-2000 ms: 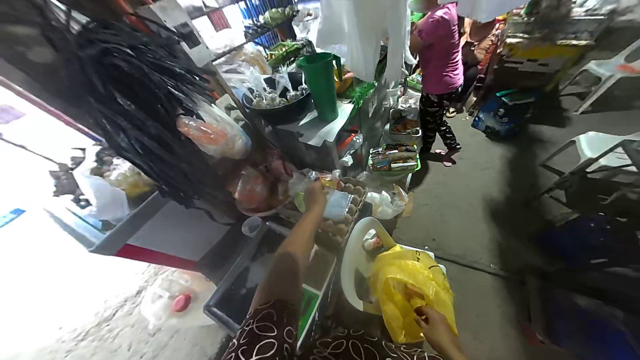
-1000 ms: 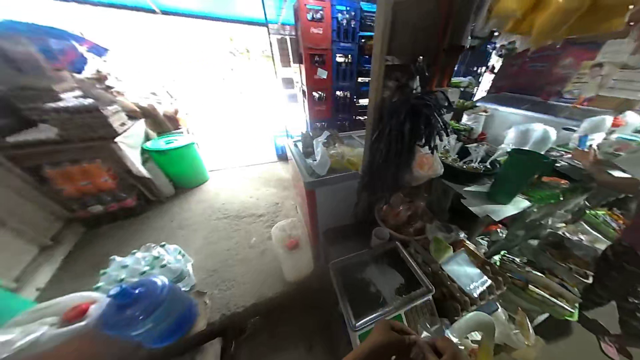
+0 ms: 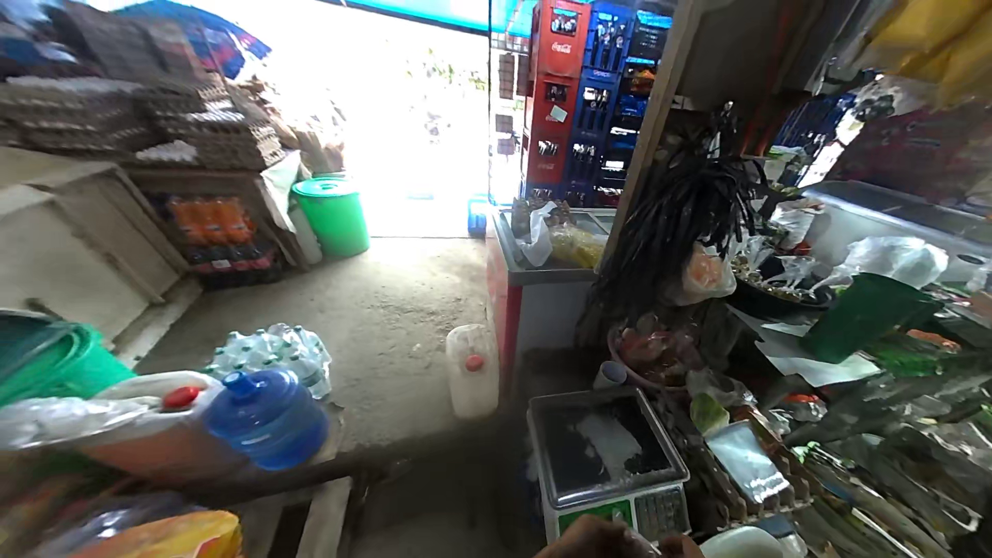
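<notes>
At the bottom edge, my left hand (image 3: pixel 590 536) shows partly, in front of the keypad end of a weighing scale with a dark tray (image 3: pixel 608 446). Close to its right, only the fingertips of my right hand (image 3: pixel 680 546) are in view. A bit of clear plastic (image 3: pixel 642 542) lies between the hands; which one grips it is unclear. Right of the scale are cardboard egg trays (image 3: pixel 709 473) with a pale flat packet (image 3: pixel 745 459) on them. A small white cup (image 3: pixel 611 375) stands behind the scale, beside a basket of bagged goods (image 3: pixel 655 353).
A white jug with a red cap (image 3: pixel 473 376) stands on the floor, with a blue water bottle (image 3: pixel 267 418) and packed bottles (image 3: pixel 271 355) further left. Behind are a green bin (image 3: pixel 333 217), a chest freezer (image 3: pixel 542 310) and stacked crates (image 3: pixel 554 101). Right, a green pitcher (image 3: pixel 860 318).
The view has swung left to the doorway. Two seconds ago my left arm reached over the egg trays and my right hand was at a yellow plastic bag; now both hands are close together by the scale.
</notes>
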